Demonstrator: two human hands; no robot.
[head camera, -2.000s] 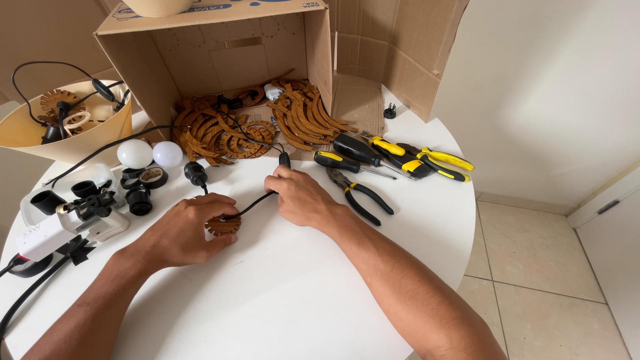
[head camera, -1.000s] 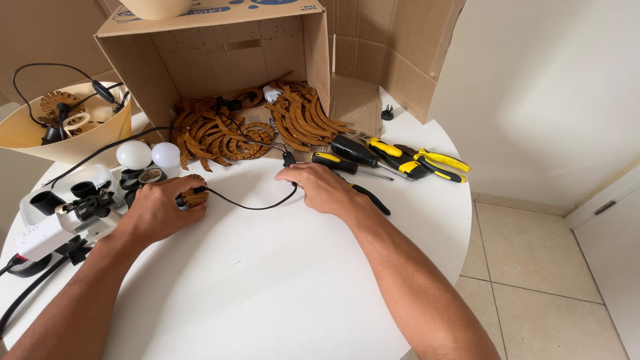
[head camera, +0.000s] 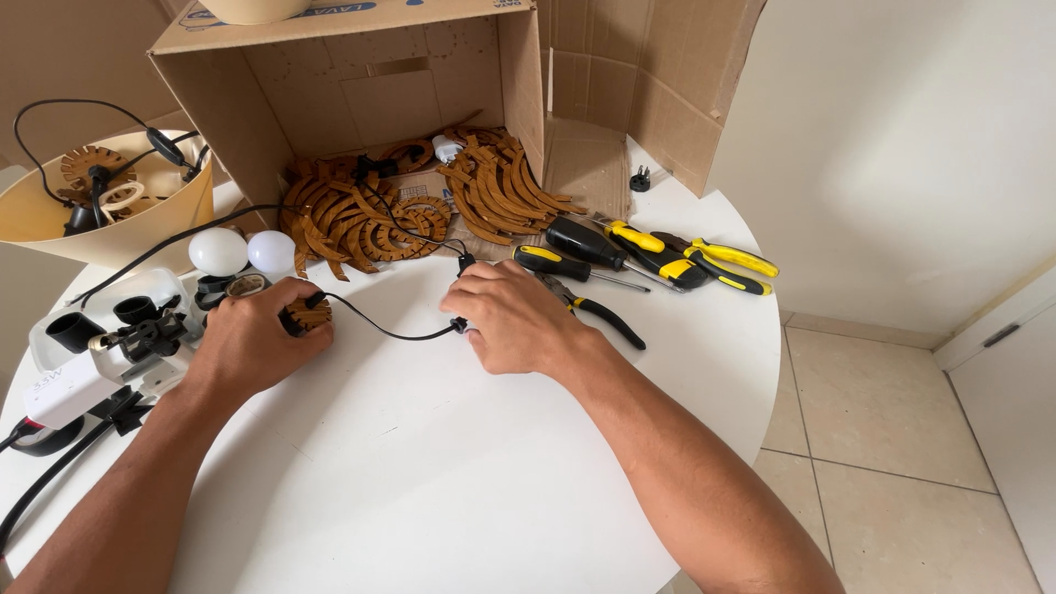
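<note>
My left hand grips a notched brown wooden disc with a black lamp socket at it, left of the middle of the white round table. From the socket a thin black cord runs right to my right hand. Between the fingers of that hand is a small black fitting on the cord. A black inline switch or connector stands just behind these fingers, with a cord leading back toward the wooden pieces. My palm hides part of what it holds.
An open cardboard box holds curved wooden strips. Pliers and screwdrivers lie at the right, with a black plug behind. White bulbs, black sockets and a cream lampshade with parts stand left.
My left hand has moved left with the disc and socket, away from my right hand. The cord between the hands now spans a wider gap.
</note>
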